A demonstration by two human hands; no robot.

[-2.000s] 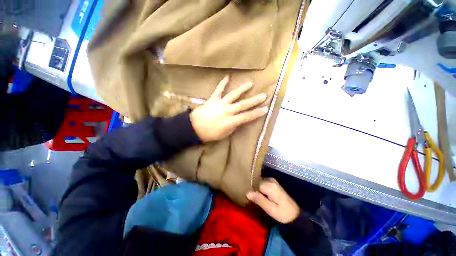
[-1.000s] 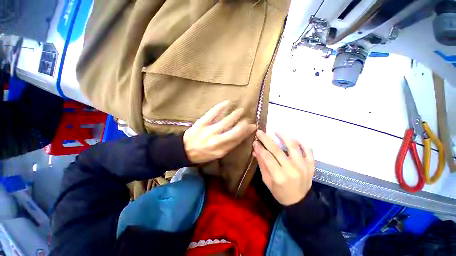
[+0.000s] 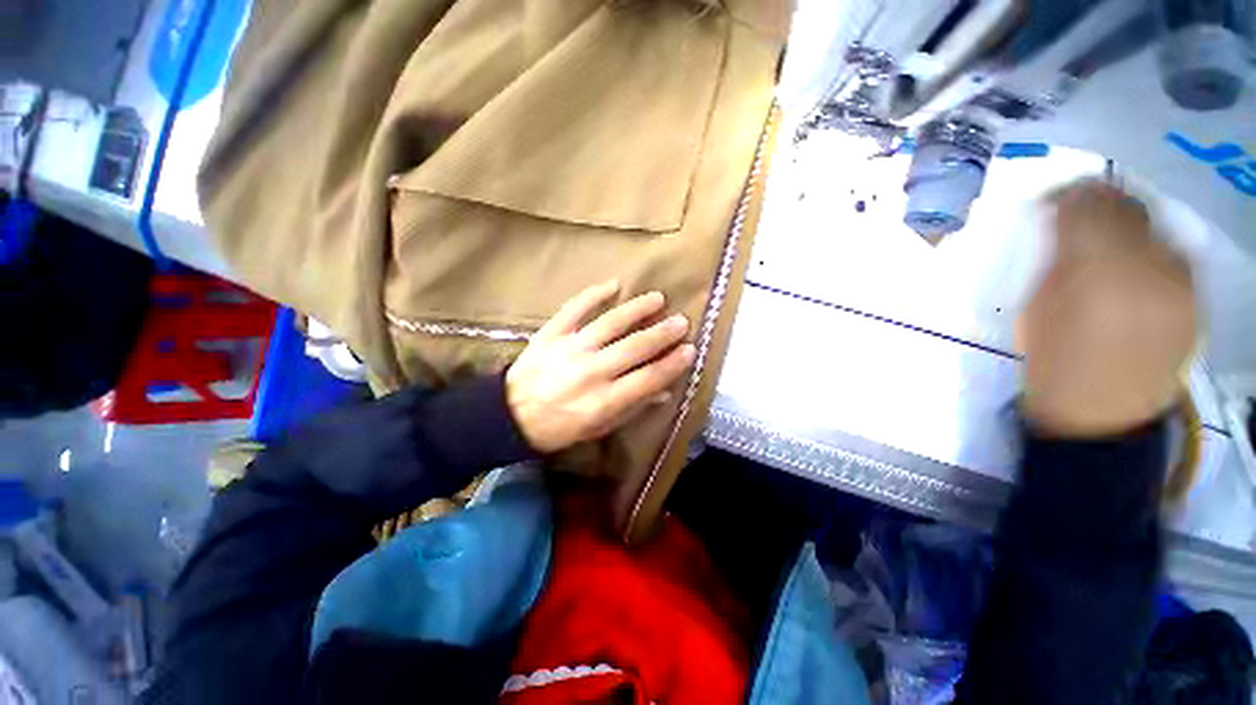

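Observation:
The tan jacket body (image 3: 551, 262) lies on the left of the white table, its lower end hanging over the front edge. The front zipper (image 3: 722, 282) runs along its right edge. A pocket zipper (image 3: 462, 329) crosses the panel below a stitched pocket flap (image 3: 579, 131). My left hand (image 3: 592, 372) lies flat on the cloth beside the front zipper, fingers spread. My right hand (image 3: 1113, 310) is blurred, over the right of the table, and covers most of the scissors; part of the yellow handle (image 3: 1185, 448) shows. Whether this hand holds anything cannot be seen.
The machine head (image 3: 1088, 110) is at the upper right, with a grey knob (image 3: 945, 179) beside the foot. A ruler strip (image 3: 840, 461) runs along the table's front edge. A red crate (image 3: 193, 351) is below left, and another white machine part with a blue stripe is at the upper left.
My right hand has left the front zipper and moved right, over the scissors. My left hand has stayed on the cloth. Earlier, the jacket shifted slightly left and my right hand came up from the lower edge.

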